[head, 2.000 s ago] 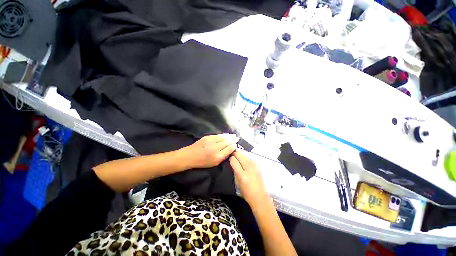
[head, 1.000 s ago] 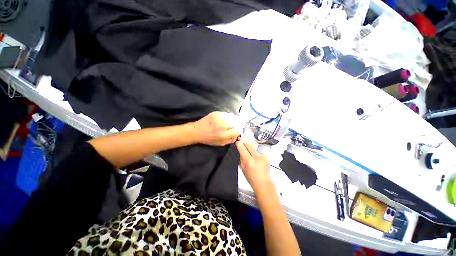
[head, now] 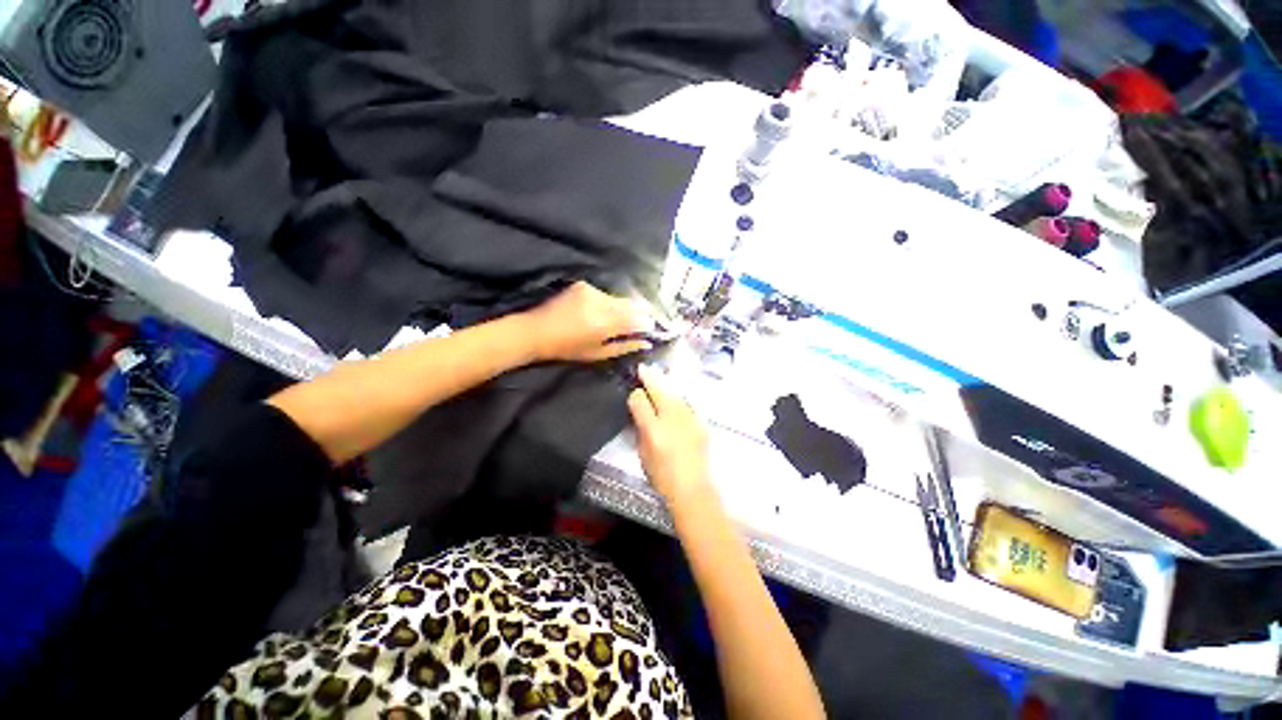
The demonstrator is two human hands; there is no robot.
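A large black garment (head: 562,197) covers the left of the white table and hangs over its front edge. My left hand (head: 584,324) pinches a folded edge of the cloth just left of the presser foot and needle (head: 696,298). My right hand (head: 664,408) lies just below it, thumb and fingertips on the same cloth edge near the needle. The fingertips partly hide the edge, and lamp glare washes out the spot. The white sewing machine head (head: 900,281) with a blue stripe extends to the right.
A small black cut piece (head: 818,445) lies right of the needle. Dark thin tools (head: 936,521) and a yellow-gold phone (head: 1031,560) lie farther right. Maroon thread spools (head: 1047,218) and a white bundle (head: 1040,141) are behind the head. A green item (head: 1219,428) sits at its right end.
The cloth edge and both hands are now closer in at the needle, and the cloth below my left hand has shifted and bunched. The camera view has also shifted.
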